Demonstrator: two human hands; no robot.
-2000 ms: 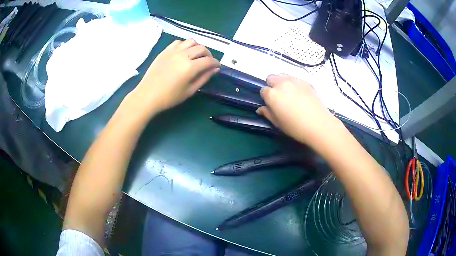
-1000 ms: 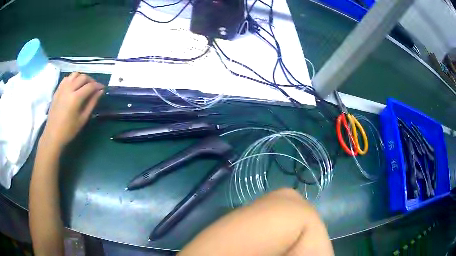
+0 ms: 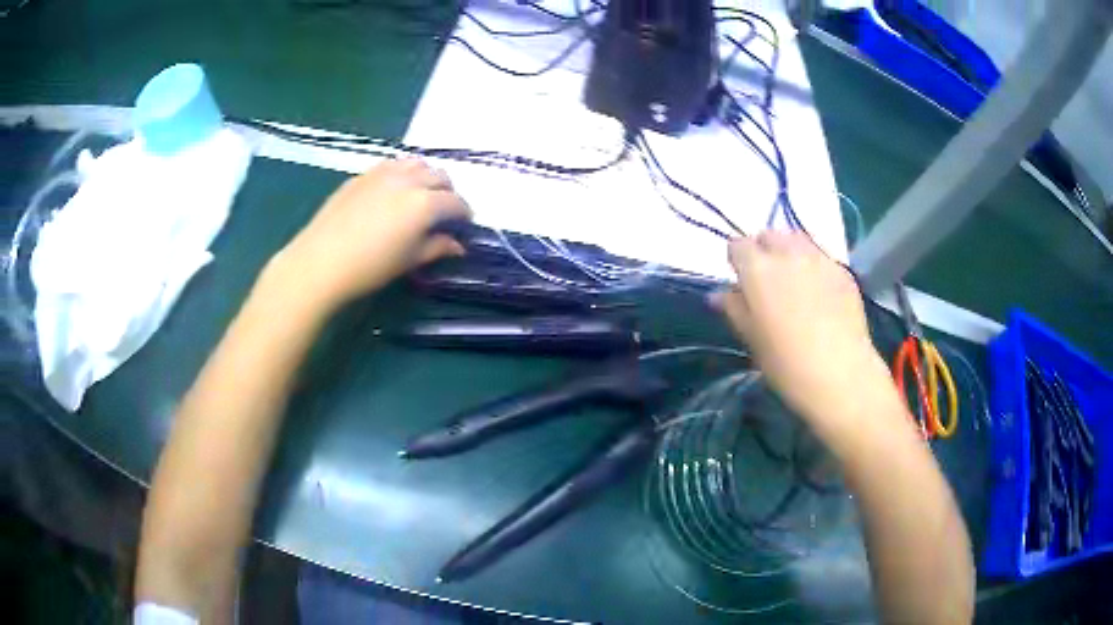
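Several slim black pens lie on the dark green bench, tips to the left. The lowest pen [image 3: 546, 502] and the one above it [image 3: 525, 415] slant. A third pen [image 3: 513, 333] lies nearly level. My left hand [image 3: 397, 220] is curled at the tip end of the uppermost pens [image 3: 531, 275]; whether it grips one is hidden. My right hand [image 3: 793, 305] is beyond their rear ends, over black cables, its fingertips together; what it holds cannot be told. Clear filament crosses the upper pens and forms a coil [image 3: 702, 488] right of the lower pens.
A black block [image 3: 651, 67] with cables stands on a white panel [image 3: 488, 110]. Orange-red and yellow scissors [image 3: 924, 385] and a blue bin [image 3: 1007, 488] are at right, near a grey post [image 3: 976, 153]. A white crumpled bag [image 3: 128, 250] and light blue cup [image 3: 177, 108] are at left.
The view has shifted left since a second ago. My right hand has moved from the bench's front edge up to the cables. My left hand stays near the upper pens' tips.
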